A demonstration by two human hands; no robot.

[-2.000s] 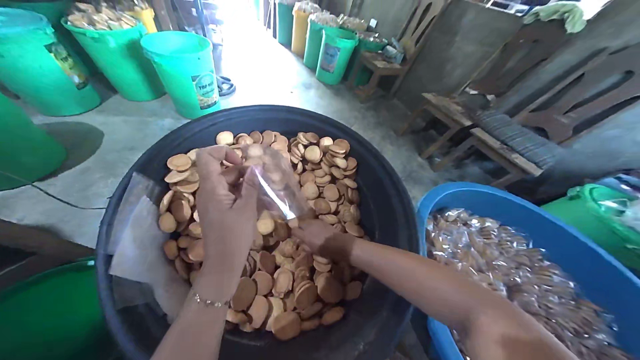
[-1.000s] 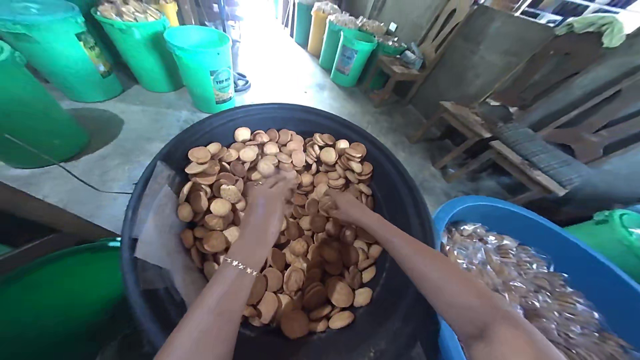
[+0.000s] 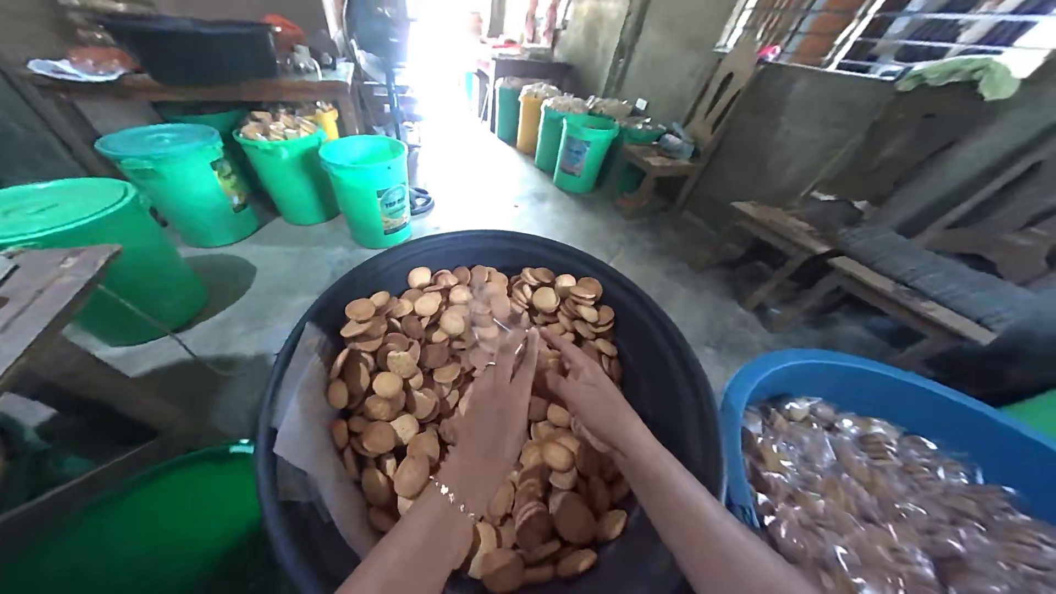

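A black round tub point(image 3: 672, 379) holds a heap of round brown biscuits point(image 3: 396, 388). My left hand point(image 3: 495, 412), with a bracelet at its wrist, reaches over the middle of the heap, fingers pointing away. My right hand point(image 3: 590, 388) is close beside it, its fingertips near those of the left. A clear plastic bag point(image 3: 495, 318), faint and blurred, shows just beyond the fingertips; how either hand grips it cannot be told. Translucent sheets point(image 3: 318, 445) lie along the tub's left inner wall.
A blue basin point(image 3: 858, 367) with many clear bags of biscuits point(image 3: 874, 487) stands at the right. Green buckets point(image 3: 371, 190) and a wooden table point(image 3: 58, 289) are at the left. Wooden chairs point(image 3: 825, 247) stand at the right, and more buckets point(image 3: 582, 157) farther back.
Two seconds ago the hands held a clear bag raised over the biscuits; one second ago they were down at the heap. Now they are close together with a bag at the fingertips. The view has tilted up.
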